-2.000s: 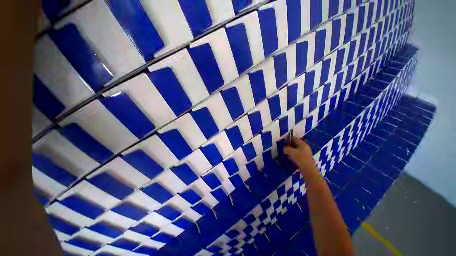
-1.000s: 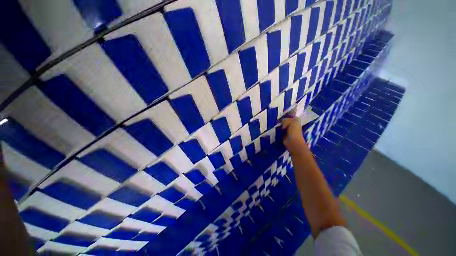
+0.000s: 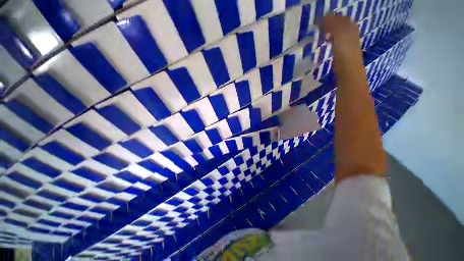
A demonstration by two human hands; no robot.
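Note:
A tall stack of blue and white cartons [image 3: 224, 66] fills most of the view, in long curving rows of alternating blue and white panels. My right hand [image 3: 337, 24] is raised against the upper right rows. It is blurred and its fingertips are hard to make out, so whether it holds a carton cannot be told. Below and left of the forearm, a pale flap [image 3: 297, 122] sticks out from the stack, with smaller pale flaps above it. My left hand is not in view.
Lower steps of blue carton tops run along the stack's base. A pale blue wall [image 3: 437, 76] stands at the right, with grey floor [image 3: 427, 204] below it. My white sleeve and a shirt with a yellow-green print [image 3: 247, 248] show at the bottom.
My right hand has moved up and right along the stack. More pale flaps now stick out where it was. My sleeve and shirt show more, and the yellow floor line has left the view.

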